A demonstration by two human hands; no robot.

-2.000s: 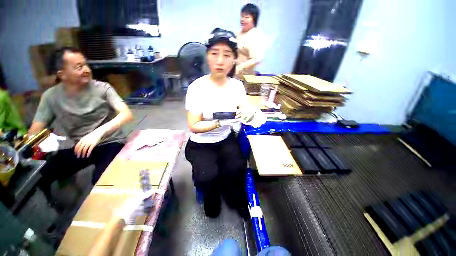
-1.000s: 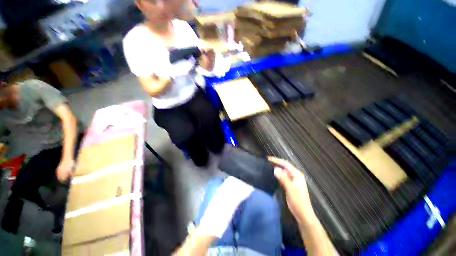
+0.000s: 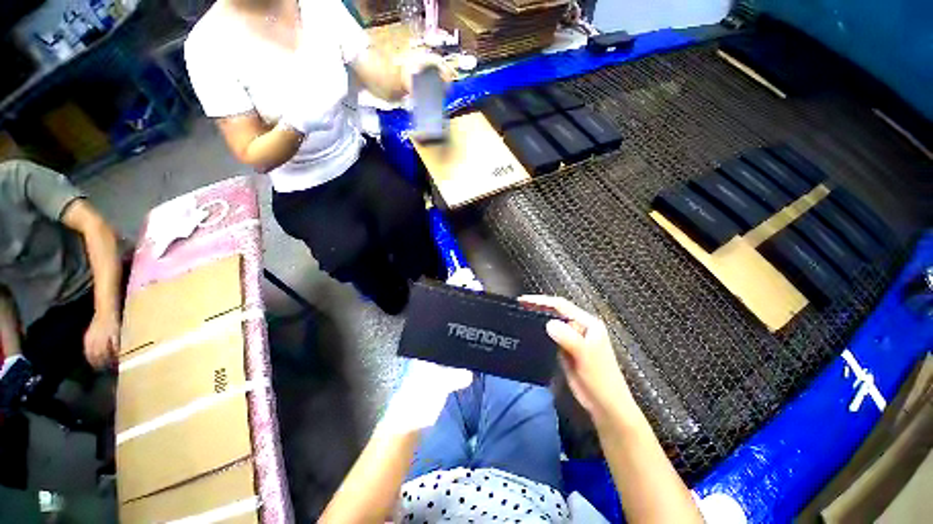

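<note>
A black device housing (image 3: 479,334) with pale "TRENDNET" lettering on its broad face is held in front of my lap, the face towards me. My left hand (image 3: 434,389), in a white glove, holds it from below at its left part; some fingers are hidden behind it. My right hand (image 3: 569,343), bare, grips its right end with the thumb on the face and fingers at the top edge.
The mesh conveyor (image 3: 624,276) at right carries rows of black housings (image 3: 762,210) on cardboard (image 3: 762,284). Blue wrap (image 3: 798,440) covers its edge. A person (image 3: 297,102) opposite holds a housing over cardboard (image 3: 473,164). The pink-wrapped bench (image 3: 268,409) and another person's arm (image 3: 92,246) are at left.
The housing is raised and turned so its lettering shows. My gloved left hand moved from the bench to the housing. The person opposite has moved a housing towards the conveyor.
</note>
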